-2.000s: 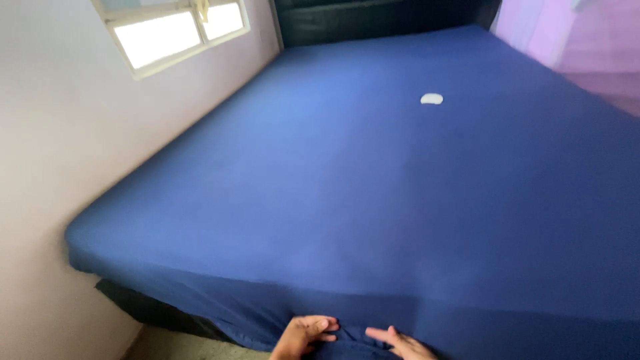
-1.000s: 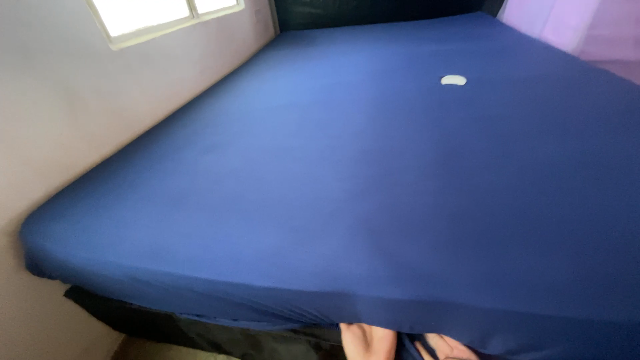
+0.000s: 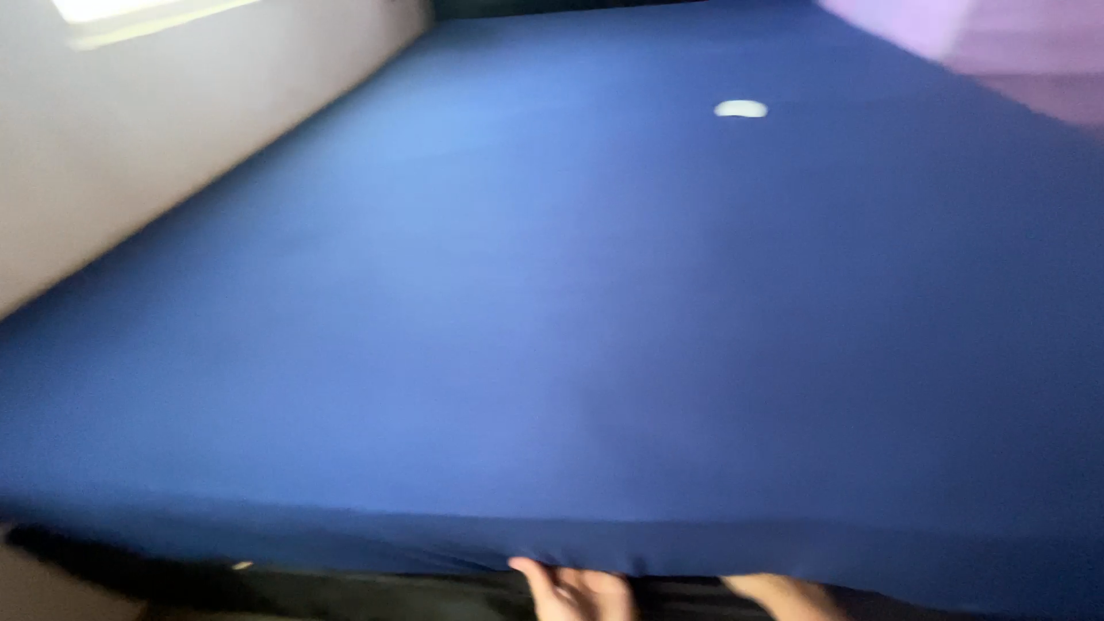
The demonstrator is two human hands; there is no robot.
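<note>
A blue fitted sheet (image 3: 535,302) covers a mattress, its surface mostly smooth. At the near side of the mattress, my left hand (image 3: 580,591) is at the sheet's lower edge, thumb on the outside, the other fingertips partly hidden by the hem. My right hand (image 3: 780,595) reaches under the same edge a little to the right, its fingers hidden beneath the cloth. A small white object (image 3: 741,109) lies on the far part of the sheet; blur hides what it is.
A pale wall (image 3: 155,129) with a bright window (image 3: 129,10) runs along the left side. Below the mattress shows the dark bed base (image 3: 388,593). Pinkish-purple fabric or wall (image 3: 1026,52) stands at the far right, and something dark is behind the bed's far end.
The hands were on bunched cloth at the near edge; now that edge hangs flatter, and the right hand's fingers have gone out of sight under it. The view has shifted closer over the bed.
</note>
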